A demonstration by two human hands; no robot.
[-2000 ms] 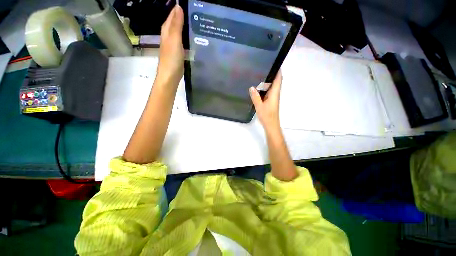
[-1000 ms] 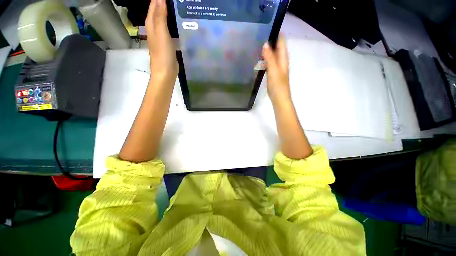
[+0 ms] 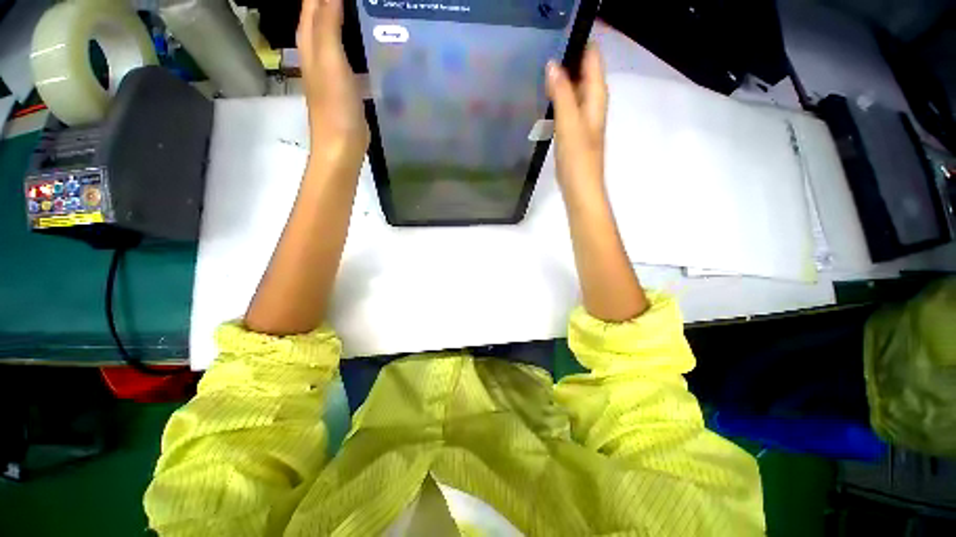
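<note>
A black tablet (image 3: 456, 126) is held over the white bench sheet (image 3: 461, 288), its top end cut off by the picture's upper edge. Its lit screen shows a blurred picture with a dark banner and a small pale button. My left hand (image 3: 333, 89) holds the tablet's left edge; its fingertips are near the top of the picture. My right hand (image 3: 580, 121) is at the right edge, thumb on the rim and fingers partly behind. A white tape tab (image 3: 541, 130) sits on the right edge beside my right hand.
At the left, a dark grey box (image 3: 157, 157) with a cord stands on green matting (image 3: 84, 304), with a cream tape roll (image 3: 89, 58) by it. Stacked white sheets (image 3: 713, 189) lie at the right, then a black tray (image 3: 881, 178). A yellow sleeve (image 3: 912, 367) shows at the far right.
The tablet has moved up and left in the picture and its tilt to the right has straightened. Both hands moved with it. The right hand's fingers now point more upward.
</note>
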